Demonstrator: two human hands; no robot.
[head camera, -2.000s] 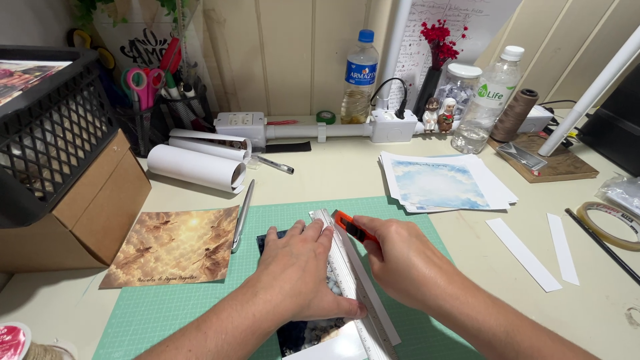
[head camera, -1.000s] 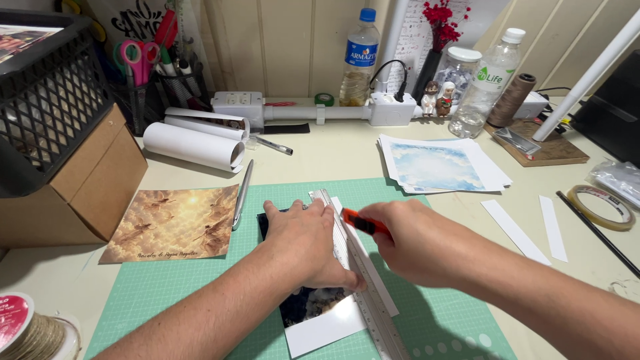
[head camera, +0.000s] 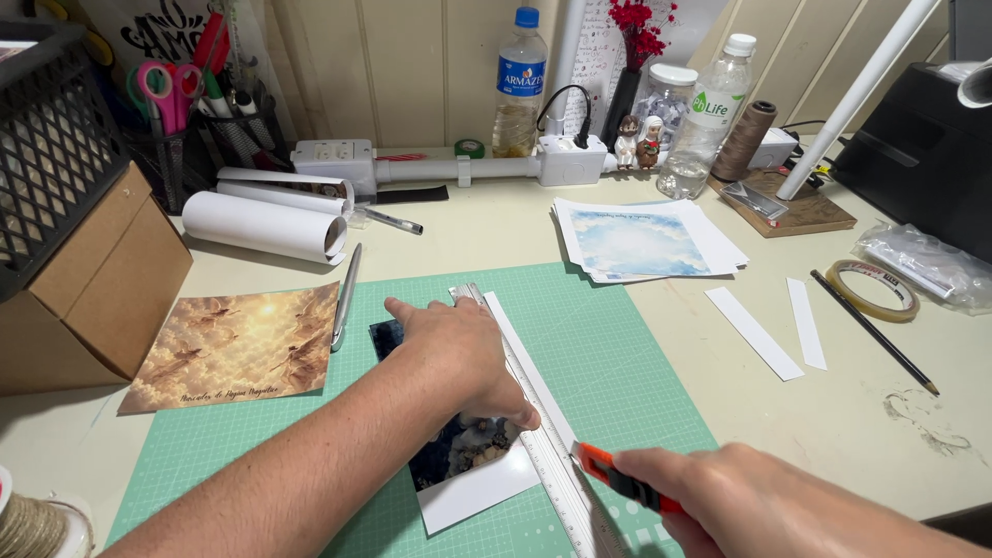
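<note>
My left hand (head camera: 457, 356) presses flat, fingers spread, on a metal ruler (head camera: 552, 465) and a dark printed sheet with a white margin (head camera: 480, 496). The ruler lies slantwise along the sheet's right side, over the green cutting mat (head camera: 620, 356). My right hand (head camera: 713, 496) grips an orange and black utility knife (head camera: 628, 477), its tip at the ruler's right edge near the lower part. A narrow white paper edge (head camera: 531, 356) shows to the right of the ruler. The lower end of the ruler runs out of view.
A golden cloud print (head camera: 240, 349) and a silver pen (head camera: 347, 298) lie left. Blue sky prints (head camera: 639, 240), white paper strips (head camera: 756, 333), a pencil (head camera: 876, 333) and a tape roll (head camera: 872, 288) lie right. Rolled paper (head camera: 260, 225) and water bottles (head camera: 521, 85) stand or lie behind. A twine spool (head camera: 39, 527) sits lower left.
My right hand has drawn the knife down along the ruler toward me, from near its far end. My left hand stays pressed on the ruler.
</note>
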